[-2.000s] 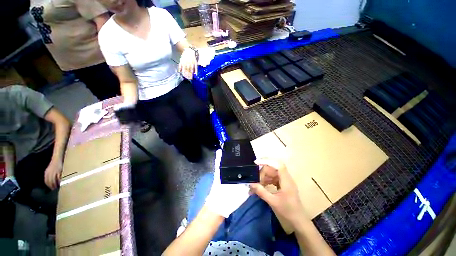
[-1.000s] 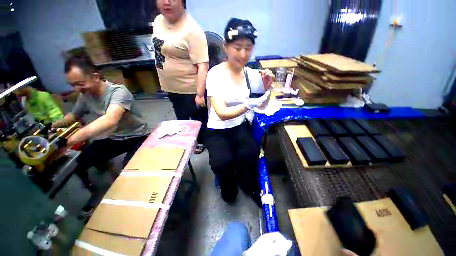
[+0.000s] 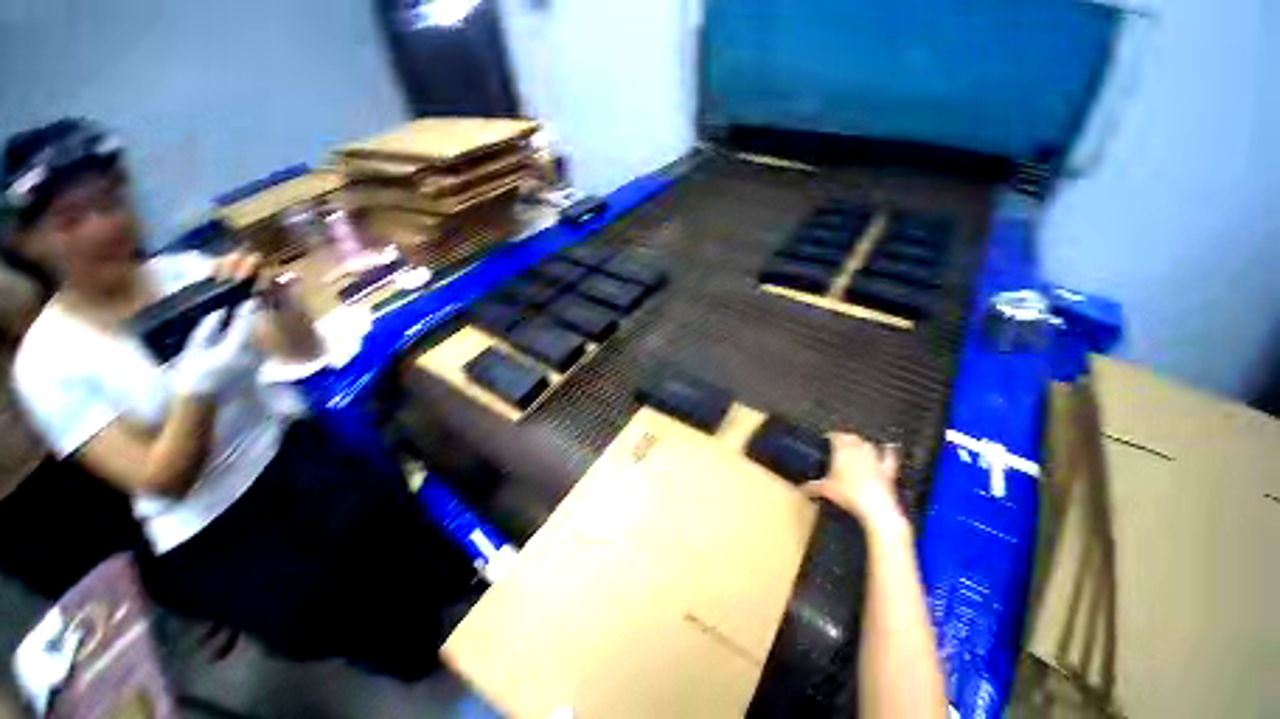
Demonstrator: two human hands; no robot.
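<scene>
My right hand (image 3: 863,475), bare, is at a black device housing (image 3: 790,448) at the far right corner of the near cardboard sheet (image 3: 639,569). Its fingers touch the housing's right end; blur hides how firmly they hold it. A second black housing (image 3: 685,398) lies at the sheet's far left corner, with a gap of bare cardboard between the two. The sheet lies on the dark mesh conveyor belt (image 3: 730,211). My left hand is not in view.
More housings (image 3: 508,375) lie in rows on cardboard at the left, and another group (image 3: 820,256) farther along. A seated coworker (image 3: 155,379) at left holds a black housing (image 3: 185,316). Blue plastic wrap (image 3: 978,562) covers the right edge. Cartons (image 3: 1193,520) stand at right.
The view has swung right toward the conveyor. My right hand has brought the held housing down onto the sheet's far edge. My gloved left hand has left the picture. The coworker now holds a housing.
</scene>
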